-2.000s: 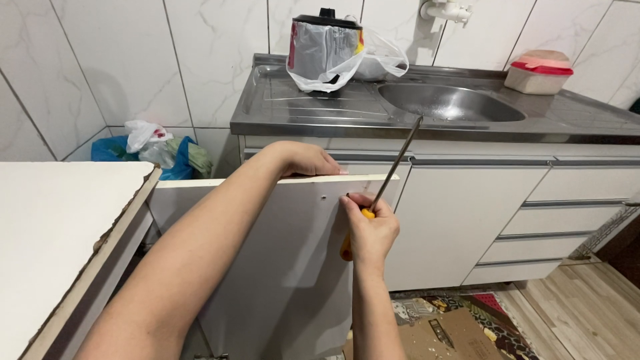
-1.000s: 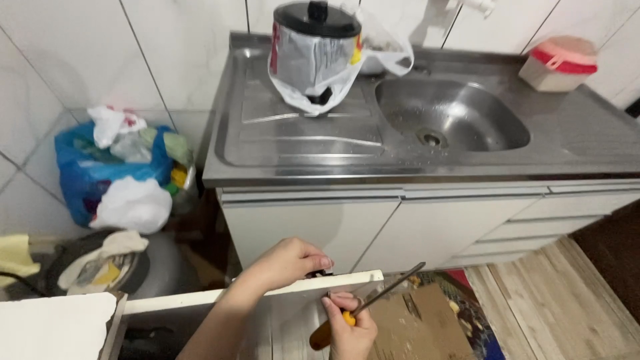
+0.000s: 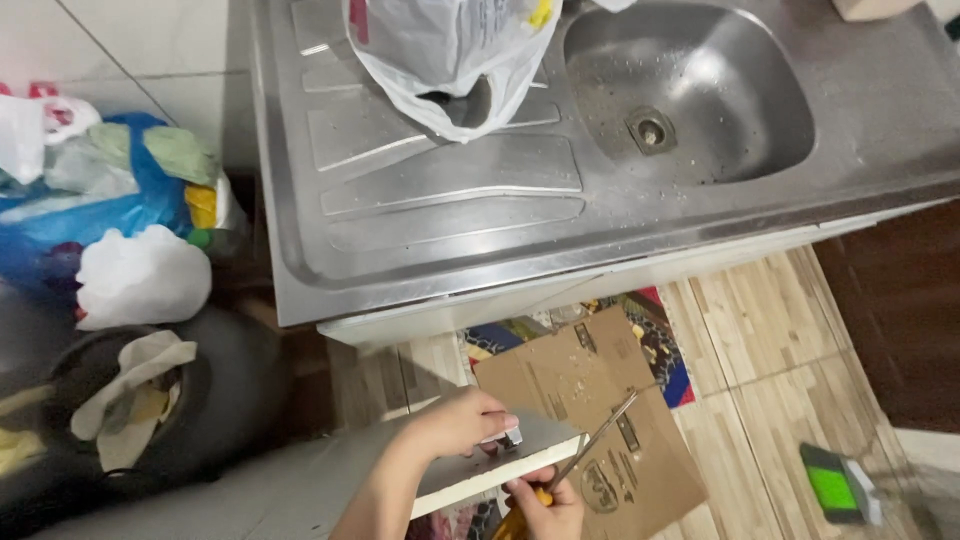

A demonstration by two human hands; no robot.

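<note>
A light panel (image 3: 499, 476) with a raw pale edge spans the bottom middle of the head view. Over its far face, my left hand (image 3: 457, 424) pinches a small shiny metal fitting (image 3: 514, 436) against the surface near the panel's end. Below the near side of the edge is my right hand (image 3: 546, 504), its fingertips close to the panel. It holds a screwdriver (image 3: 598, 439) with a yellow-orange handle, the shaft pointing up and right. Whether the right fingertips also hold something small cannot be told.
A steel sink (image 3: 694, 97) and drainboard (image 3: 450, 176) lie ahead, bearing a plastic-bagged pot (image 3: 450, 45). Flattened cardboard (image 3: 607, 420) lies on a patterned rug (image 3: 664, 352). Bags (image 3: 142, 277) and a dark round container (image 3: 184, 405) stand left. A green-and-black object (image 3: 831, 484) is at right.
The view has tilted down strongly. My left hand, earlier at the panel's top edge, now reaches over its far face with a metal fitting showing. My right hand still holds the screwdriver.
</note>
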